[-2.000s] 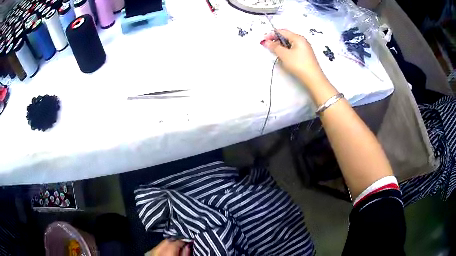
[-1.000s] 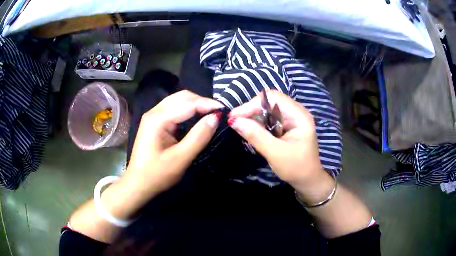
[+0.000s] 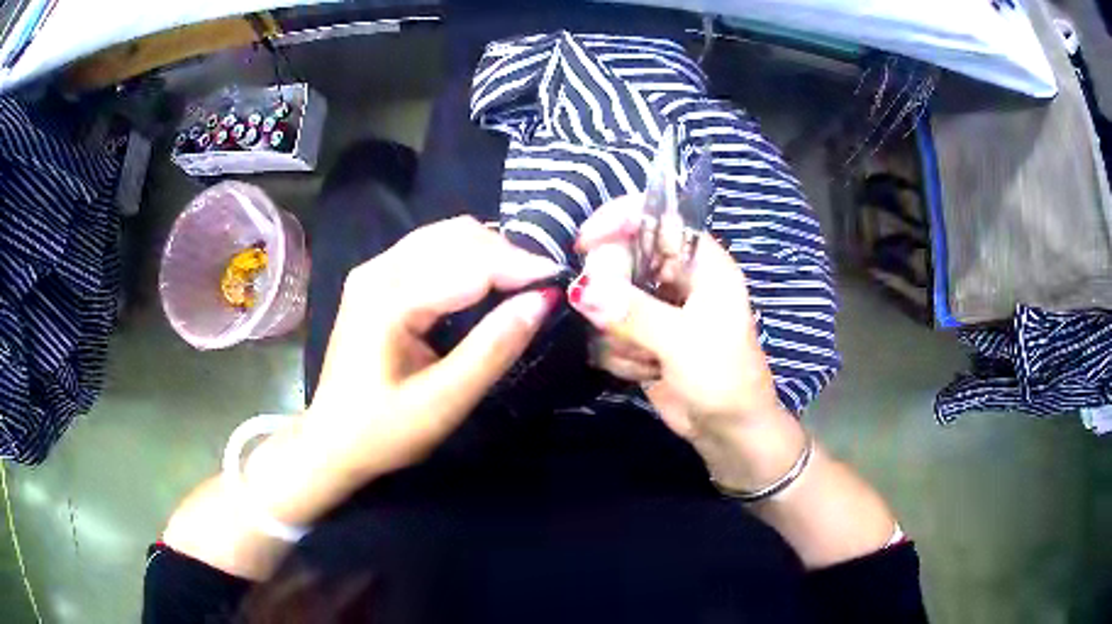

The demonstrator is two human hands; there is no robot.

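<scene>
A dark garment with white stripes (image 3: pixel 756 244) lies bunched on the lap. My left hand (image 3: pixel 421 341) pinches a dark part of it between thumb and forefinger. My right hand (image 3: pixel 689 317) has its fingertips close beside the left ones at the same spot. Silver pointed thread snips (image 3: pixel 665 195) sit in my right hand, blades pointing up and away. The right fingertips seem to pinch something very small; a needle or thread cannot be made out.
The white table edge (image 3: pixel 780 37) runs across the top. A pink basket (image 3: pixel 195 274) with something yellow inside and a box of small spools (image 3: pixel 299 140) stand on the left. Striped garments are at far left (image 3: pixel 49 280) and right (image 3: pixel 1037 372). Dark thread strands hang at upper right.
My right hand came from the table to the garment beside my left hand. Since a second ago, the snips have tilted upright and show more of their blades. My left hand keeps its pinch.
</scene>
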